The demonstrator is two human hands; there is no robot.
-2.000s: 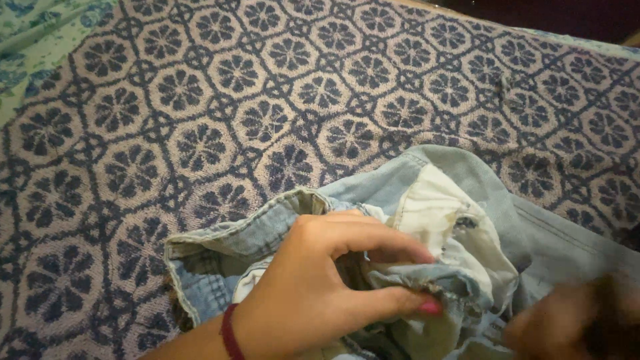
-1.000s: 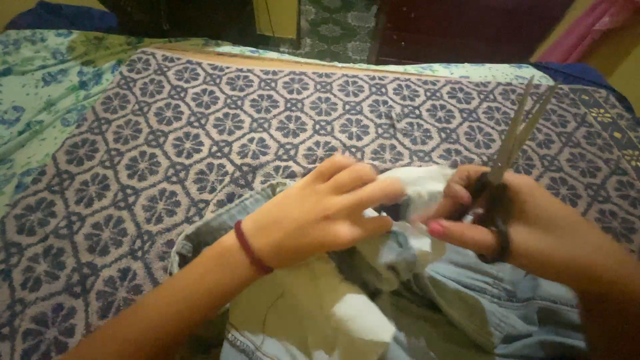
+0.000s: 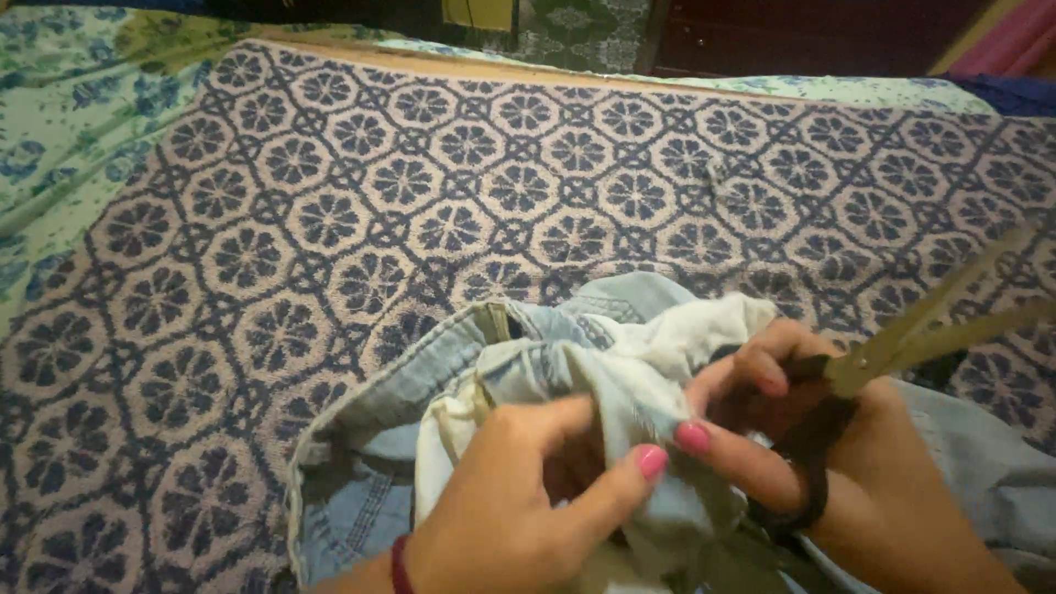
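A pair of light blue denim jeans (image 3: 396,371) lies bunched at the lower middle, its waistband towards the left and white pocket cloth (image 3: 693,330) showing on top. My left hand (image 3: 536,487), with a dark red band at the wrist, pinches a fold of the denim between thumb and fingers. Close beside it, my right hand (image 3: 792,429) grips the same cloth with thumb and fingertips. Scissors (image 3: 891,355) with black handles hang on my right hand, their blades parted and pointing up to the right, away from the cloth.
A patterned towel-like cloth (image 3: 520,186) lies under the jeans. Green floral fabric (image 3: 58,124) shows at the left and along the far edge. A small scrap or thread clump (image 3: 716,172) lies beyond the jeans. Pink cloth (image 3: 1011,49) hangs at the top right.
The scissors, unseen two seconds ago, came into sight in my right hand and now point further right. Both hands have moved together at the denim. The view has tilted up since the first frame.
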